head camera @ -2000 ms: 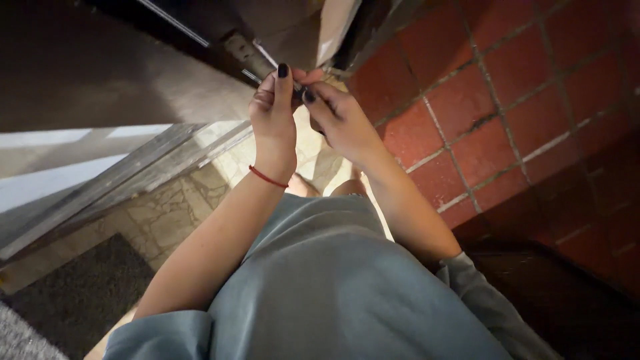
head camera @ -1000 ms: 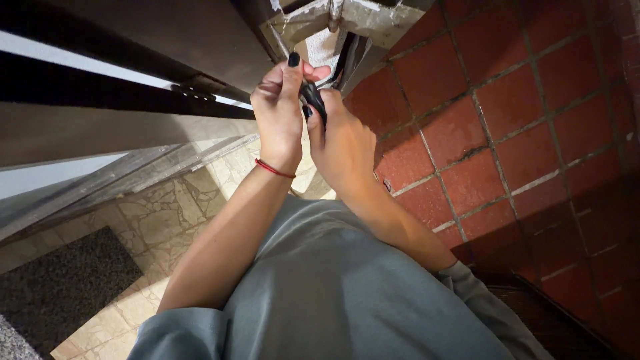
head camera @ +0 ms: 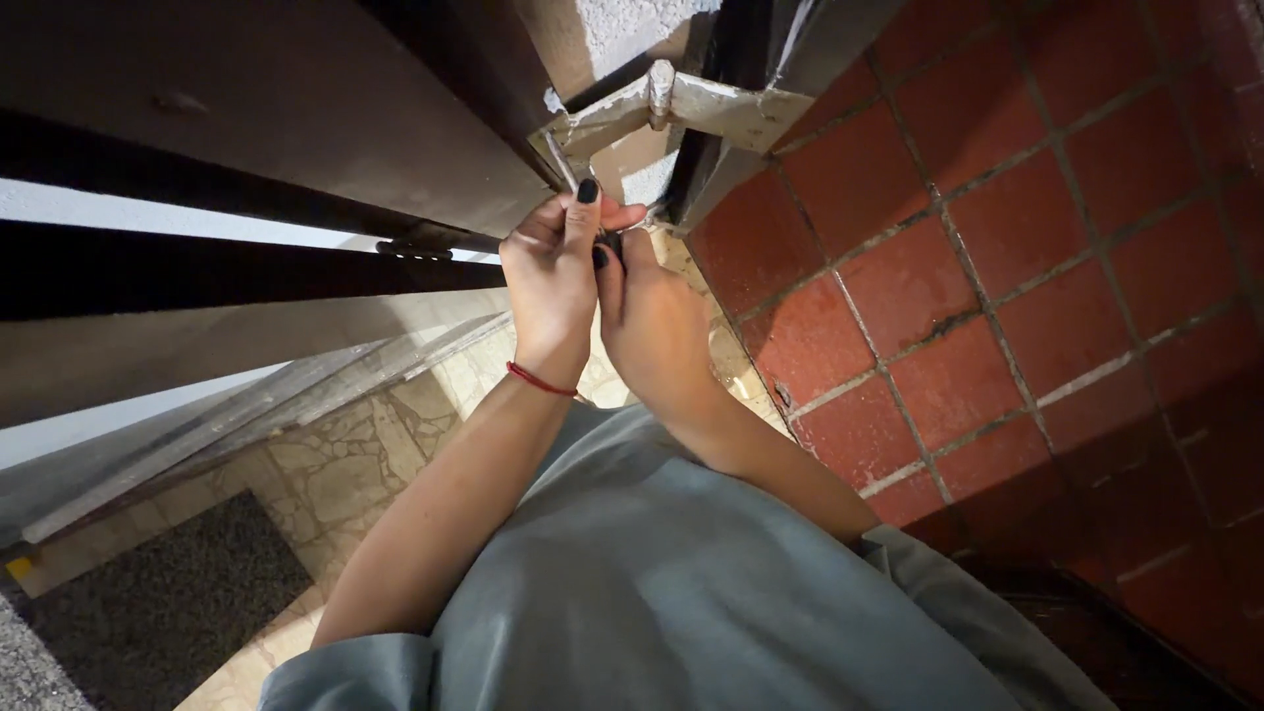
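Note:
A slim tool with a pale metal shaft (head camera: 561, 161) and what looks like a dark handle points up and left from between my hands. My left hand (head camera: 550, 278) pinches it, thumb along the shaft, with a red cord bracelet at the wrist. Against it, my right hand (head camera: 657, 321) curls around the dark lower part, mostly hidden by the fingers. The shaft's far end lies near the left leaf of a worn metal hinge (head camera: 661, 94), which joins a dark door edge to the frame. Whether it touches the leaf is hard to tell.
Dark door panels (head camera: 247, 128) fill the upper left, with a small dark metal fitting (head camera: 415, 250) on one edge. Red floor tiles (head camera: 987, 237) lie to the right. A dark grey mat (head camera: 178, 602) rests on pale stone flooring (head camera: 341, 484) at lower left.
The view has shifted, bringing the whole hinge into sight above my hands. Both hands stay close together on the tool, its shaft now pointing more steeply upward than two seconds ago.

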